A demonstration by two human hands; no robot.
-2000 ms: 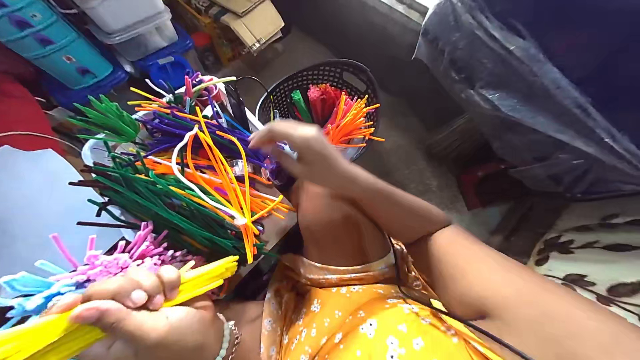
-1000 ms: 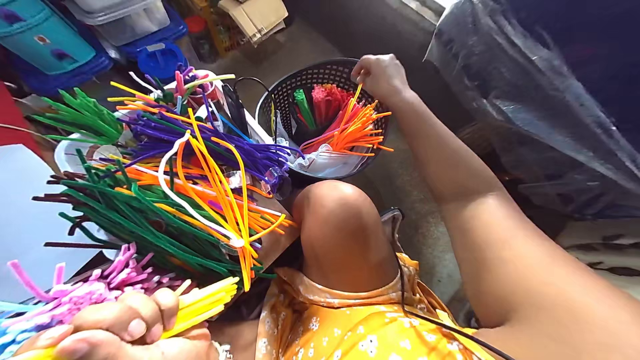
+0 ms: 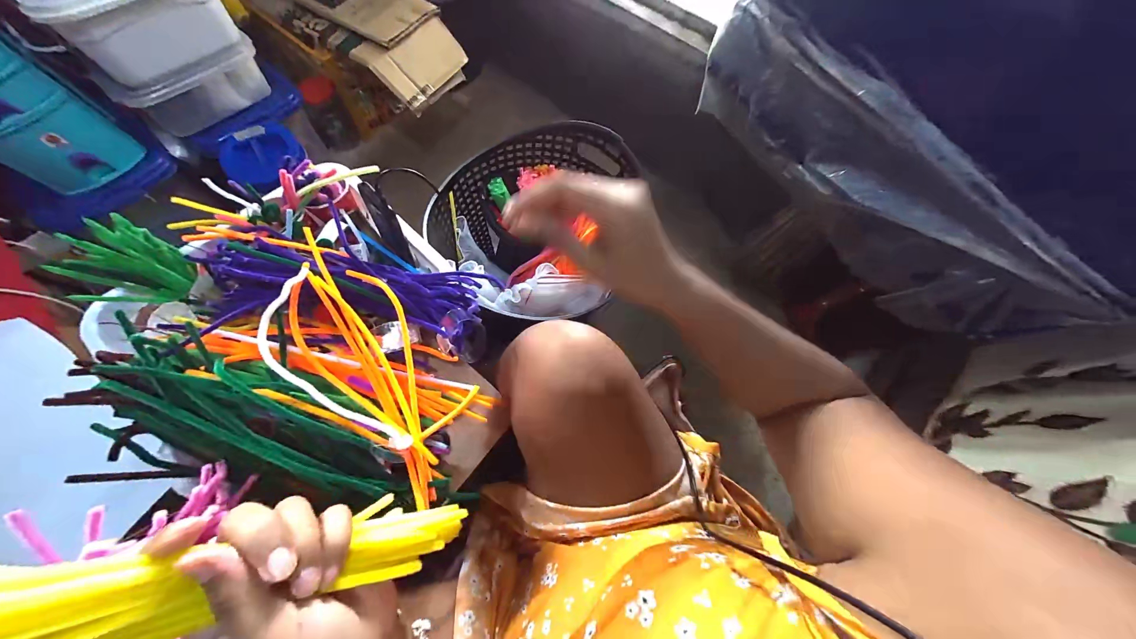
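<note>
My left hand [image 3: 288, 564] is closed around a thick bundle of yellow pipe cleaners [image 3: 399, 543] at the lower left. My right hand [image 3: 595, 231] is blurred over a black perforated plastic basket [image 3: 577, 142], its fingers bent; whether it holds anything cannot be told. Behind it in the basket are red and orange pipe cleaners [image 3: 584, 232], a green bundle [image 3: 499, 192] and clear plastic wrapping [image 3: 555, 295]. Left of my knee lie piled dark green pipe cleaners [image 3: 240, 426], purple ones [image 3: 355, 277], orange ones [image 3: 355, 324] and light green ones [image 3: 133, 262]. Pink ones [image 3: 209, 497] stick out behind my left hand.
Stacked plastic bins [image 3: 169, 53] and a teal container [image 3: 62, 115] stand at the upper left. Folded cardboard [image 3: 413, 58] lies beyond the basket. A plastic-covered dark blue object [image 3: 958, 133] fills the upper right, with leaf-patterned fabric [image 3: 1047, 426] below it.
My right hand has moved from the basket's far right rim back over its middle, toward me. My left hand keeps its hold on the yellow bundle.
</note>
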